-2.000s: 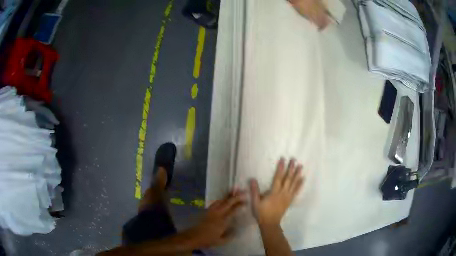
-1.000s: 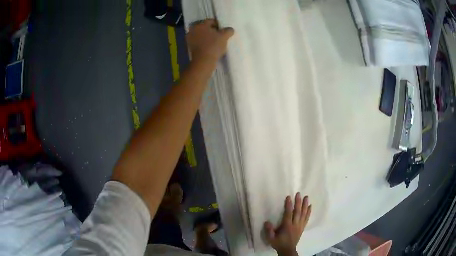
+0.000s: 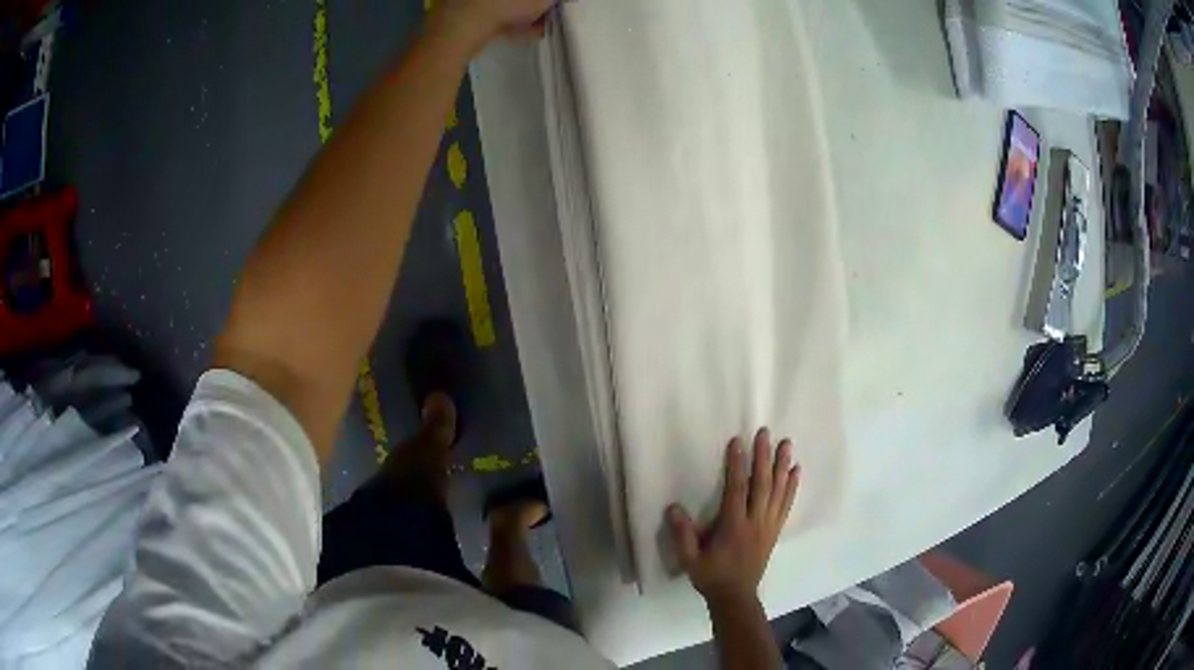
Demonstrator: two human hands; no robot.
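Observation:
A long cream curtain panel (image 3: 714, 249) lies folded lengthwise on the covered table (image 3: 917, 393), with several layered edges along its left side. My right hand (image 3: 744, 524) lies flat on the panel near its near end, fingers spread, holding nothing. My left hand (image 3: 504, 13) is at the top edge of the picture, at the panel's left edge, and is partly cut off. Its fingers are mostly out of view, so its grip cannot be told.
At the table's right are a stack of white-grey folded pieces (image 3: 1041, 55), a lit smartphone (image 3: 1017, 176), a grey metallic bar (image 3: 1061, 249) and a black iron (image 3: 1054, 386) with a pale hose. White cloth (image 3: 66, 511) and a red crate (image 3: 39, 268) stand at left.
Another person's hand at the top is gone. My left arm has reached far up along the panel's left edge. My right hand stays flat near the close end. The phone screen has lit up.

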